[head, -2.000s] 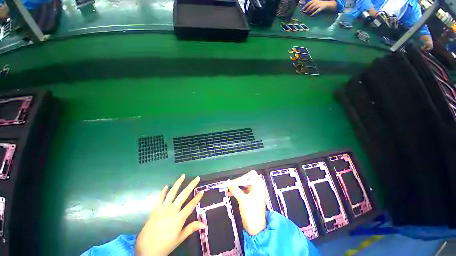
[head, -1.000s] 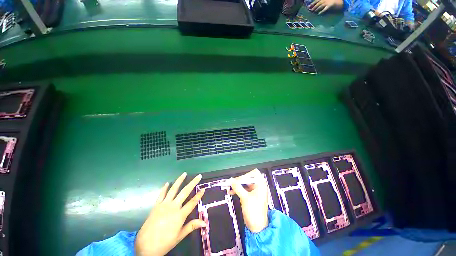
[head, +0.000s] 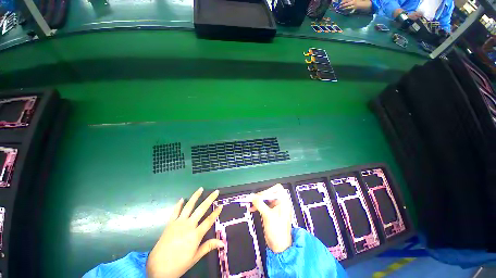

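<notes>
A black foam tray [head: 321, 176] nearest me holds a row of pink-red phone middle frames in slots. My left hand [head: 182, 239] lies spread with fingers apart, fingertips and thumb at the left edge of the leftmost visible frame [head: 234, 221]. My right hand [head: 274, 217] pinches pale tweezers [head: 247, 198], whose tip is at that frame's top edge; any piece at the tip is too small to tell. The right hand partly covers the second frame. A small black pad sheet [head: 168, 157] and a longer black pad sheet [head: 239, 155] lie flat on the green bench beyond the tray.
A side tray of frames [head: 33, 136] stands at left. Tall stacked foam trays [head: 435, 146] stand at right. Small display modules [head: 322, 65] lie on the far green strip. A black bin [head: 235, 21] stands at the far side. A person in a blue smock [head: 389, 8] works opposite.
The display modules on the far strip have shifted slightly left. The view shifted a little after the first frame. My hands have barely moved.
</notes>
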